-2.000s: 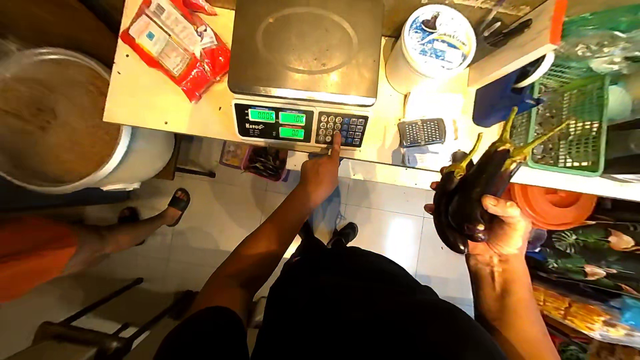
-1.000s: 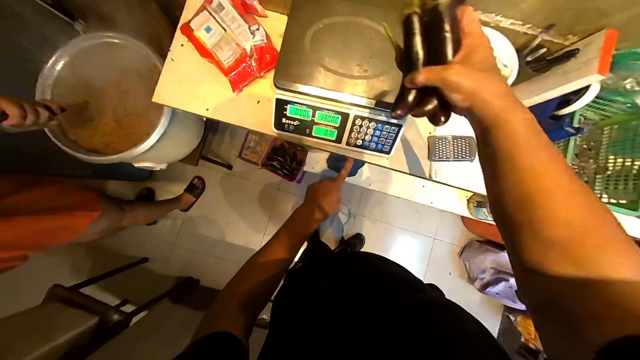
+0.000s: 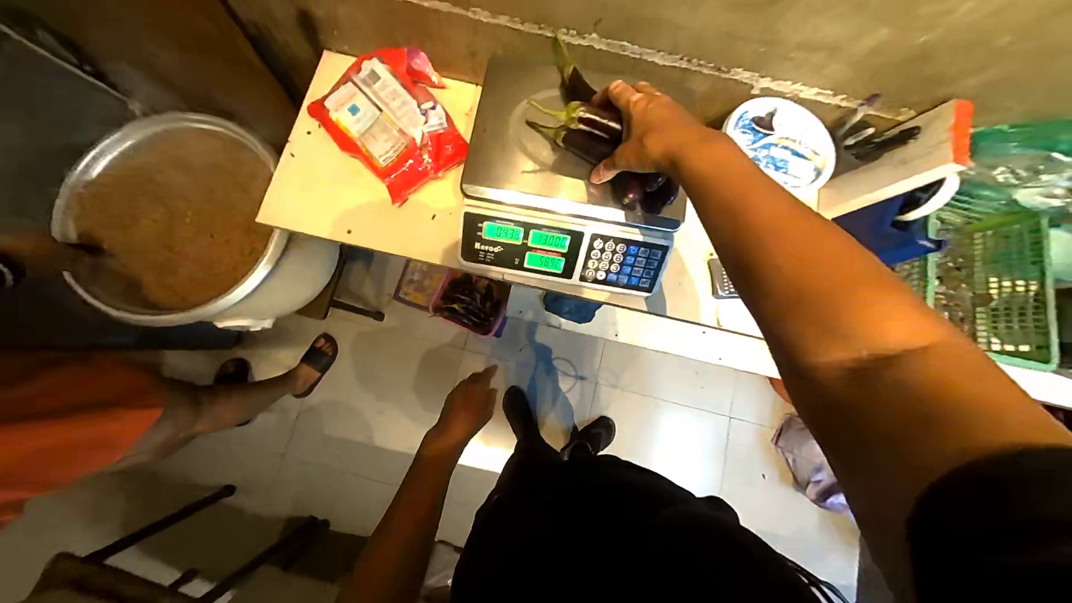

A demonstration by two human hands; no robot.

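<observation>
My right hand [image 3: 641,130] grips several dark purple eggplants [image 3: 586,134] that lie on the steel pan of a digital scale [image 3: 511,180]. Their green stems point left and up, and part of them is hidden under my palm. Green digits are lit on the scale's front panel, left of its keypad [image 3: 628,262]. My left hand [image 3: 469,406] hangs low over the tiled floor, away from the table, holding nothing that I can see; its fingers look partly extended.
A red plastic package [image 3: 398,117] lies left of the scale. Right of it stand a white tub [image 3: 783,142], a partly hidden grater [image 3: 722,278] and a green basket [image 3: 997,285]. A large pot [image 3: 176,218] stands at left, beside another person [image 3: 75,419].
My right hand has brought the eggplants from right of the scale onto its pan. My left hand, at the keypad two seconds ago, has drawn back and down.
</observation>
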